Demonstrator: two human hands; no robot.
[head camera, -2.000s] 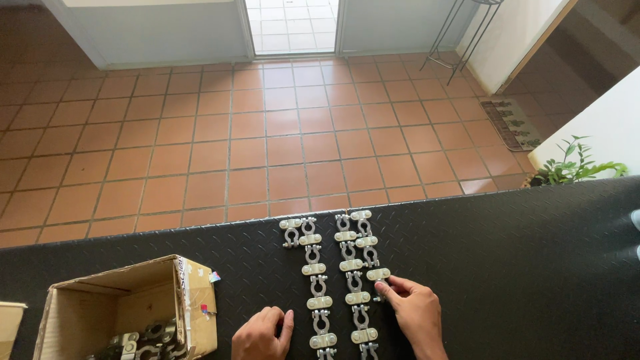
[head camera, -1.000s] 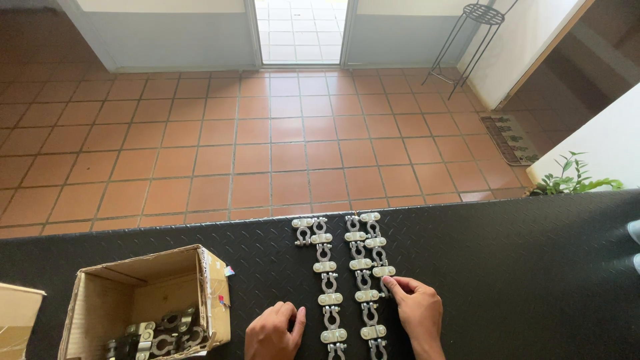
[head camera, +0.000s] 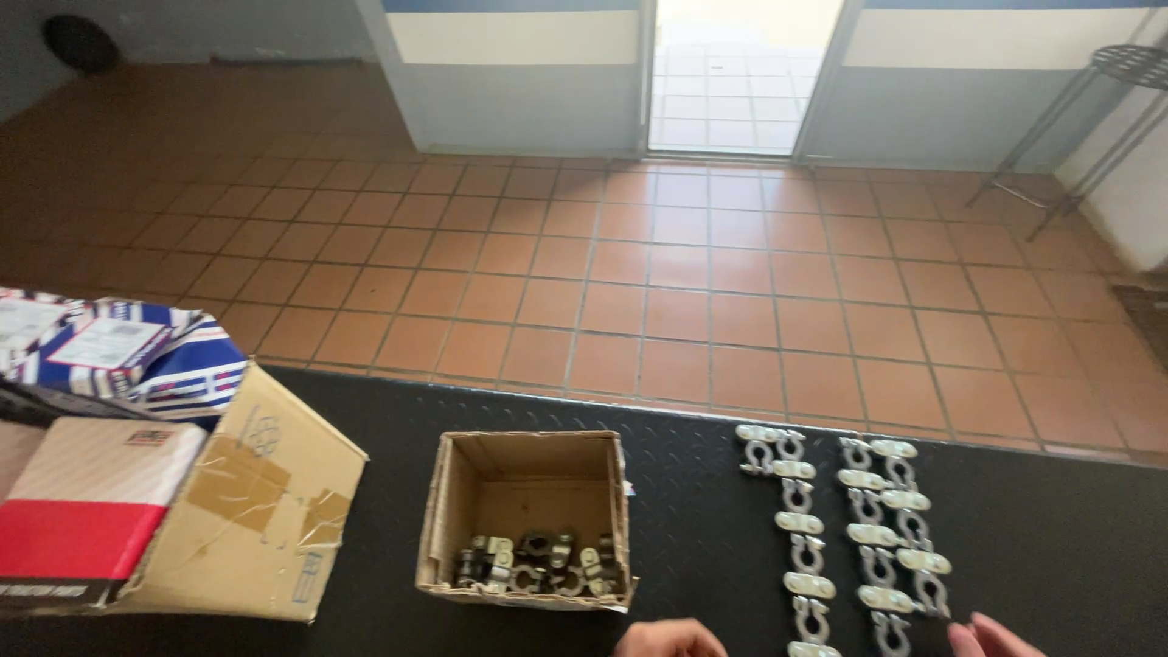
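Observation:
Metal battery terminal clamps [head camera: 807, 552] lie in columns on a black textured mat. My right hand [head camera: 990, 637] is at the bottom edge, its fingertips beside the lowest clamp [head camera: 929, 589] of the rightmost column; whether it grips anything is hidden. My left hand [head camera: 671, 639] rests low, between the clamp columns and a small open cardboard box [head camera: 525, 599]; only its back shows, and its fingers are cut off by the frame. More clamps [head camera: 526, 577] lie loose in the bottom of that box.
A larger cardboard box [head camera: 265, 493] with blue-and-white packages [head camera: 109, 342] and a red-and-white carton [head camera: 100, 511] stands at the left. The far edge of the black mat [head camera: 693, 438] borders the view of a tiled floor [head camera: 611, 301]. A metal stand [head camera: 1068, 128] is at the far right.
The view has swung left, bringing the large box into sight. The rightmost column now has a further clamp at its near end, by my right hand.

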